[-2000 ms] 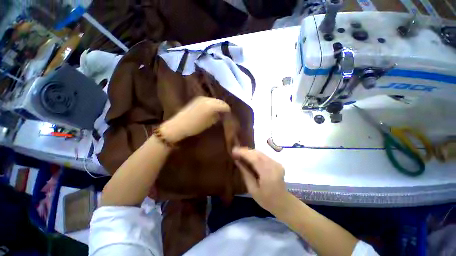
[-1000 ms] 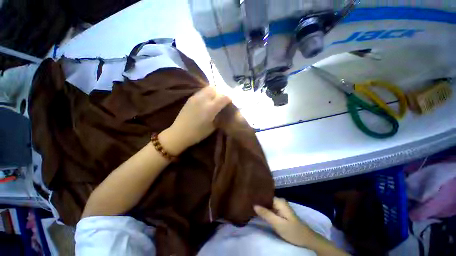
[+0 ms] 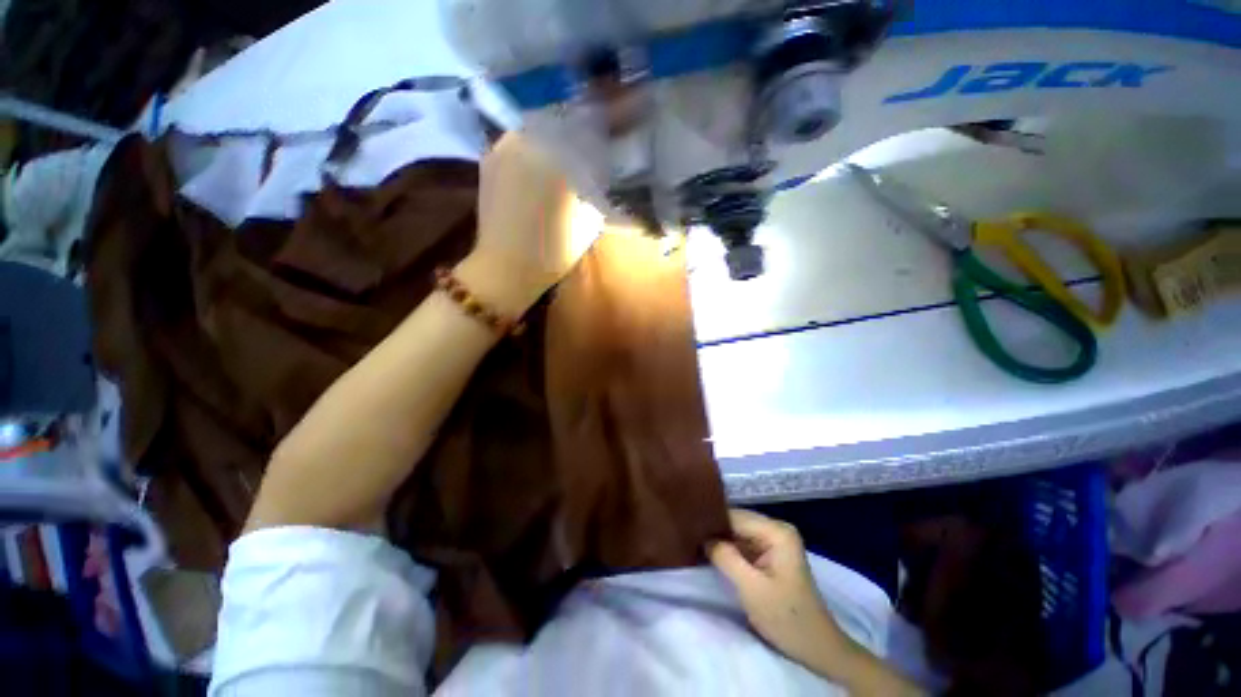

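Brown fabric [image 3: 633,409] lies over the table's left part and hangs over its front edge toward my lap. Pale panels with dark strips [image 3: 408,134] show at its far edge. My left hand [image 3: 524,218] lies on the fabric just left of the needle area, its fingers partly hidden by the machine head; whether it grips cannot be told. My right hand [image 3: 769,565] pinches the fabric's near right corner below the table edge. The cloth between my hands is fairly flat. Its far end reaches the lit area under the white sewing machine head [image 3: 708,82].
Green-and-yellow-handled scissors [image 3: 1028,293] lie right of the needle area, beside a wooden-backed brush [image 3: 1191,272]. A grey machine part [image 3: 48,341] stands at the left edge. A blue basket [image 3: 1068,572] with pink cloth [image 3: 1184,531] near it is below the table at right.
The view has moved closer to the machine. My left hand has moved forward beside the needle area. My right hand has moved from the cloth's middle to its near corner, and the cloth is straighter.
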